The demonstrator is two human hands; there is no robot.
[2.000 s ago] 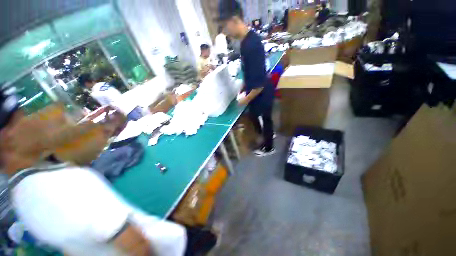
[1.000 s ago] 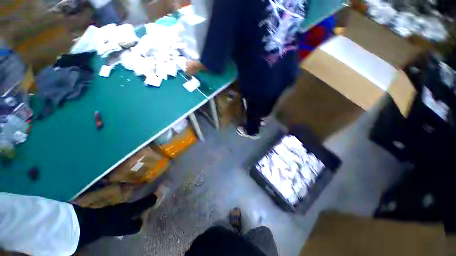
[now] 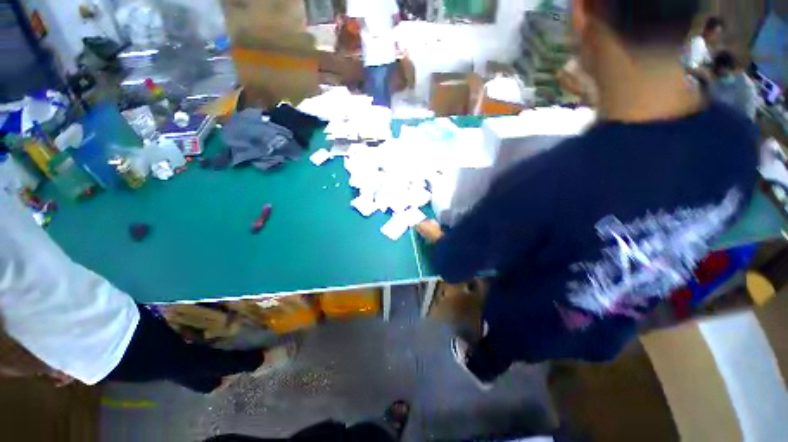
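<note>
Neither of my hands is in view. In front of me is a long green-topped workbench (image 3: 320,250). A messy pile of white boxes or cards (image 3: 380,168) lies on it at the centre, beside a larger white stack (image 3: 471,177). A small red and dark object, perhaps a utility knife (image 3: 261,217), lies on the green top. A small dark lump (image 3: 139,230) lies to its left.
A person in a dark shirt (image 3: 596,216) stands at the bench on the right, a hand by the pile. A person in white (image 3: 60,293) is at the left edge. An open carton (image 3: 691,371) stands lower right. Grey cloth (image 3: 257,138) and cartons with orange tape (image 3: 350,301) also show.
The view has swung to the right and closer to the bench. The person in the dark shirt appears larger. The black tote on the floor has left the view.
</note>
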